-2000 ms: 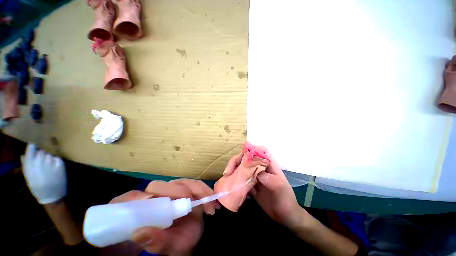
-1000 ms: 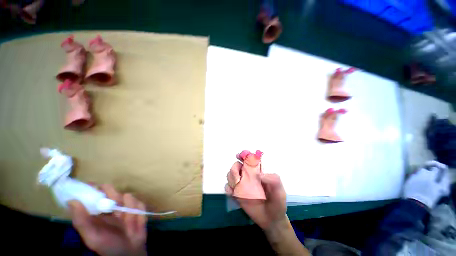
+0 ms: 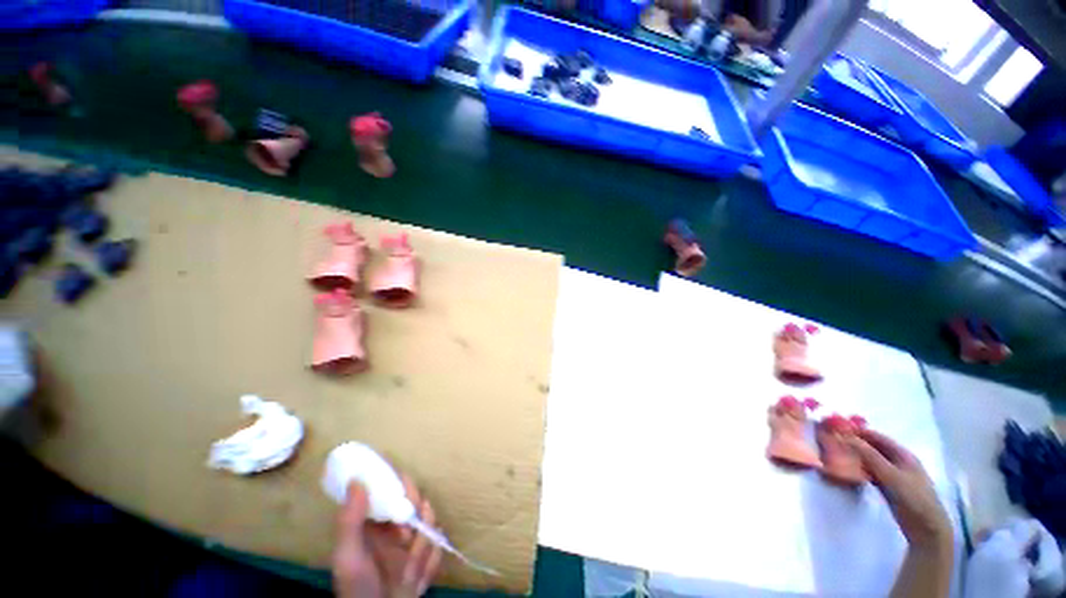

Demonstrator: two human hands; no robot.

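Note:
My left hand (image 3: pixel 388 549) holds the white glue bottle (image 3: pixel 365 477) low over the cardboard, its thin nozzle pointing to the lower right. My right hand (image 3: pixel 900 473) reaches over the white paper, fingers on a flesh-coloured figure part (image 3: pixel 840 451) with a red top. This part is upright beside another figure part (image 3: pixel 793 435), with one more (image 3: pixel 796 355) behind them. Three figure parts (image 3: pixel 339 335) with red tops stand on the cardboard (image 3: pixel 456 386). A crumpled white tissue (image 3: pixel 260 438) lies left of the bottle.
A green conveyor belt (image 3: pixel 526 187) runs behind, carrying several figure parts. Blue trays (image 3: pixel 620 139) stand beyond it, one with dark pieces. Dark pieces (image 3: pixel 82 222) are heaped at far left and far right (image 3: pixel 1038 470). Neighbours' white-gloved hands show at the left edge (image 3: pixel 14 368) and lower right (image 3: pixel 1003 563).
My right hand has moved right with its figure part, from the near paper to beside the others. My left hand and bottle sit further from the tissue. The view has tilted up, showing belt and trays.

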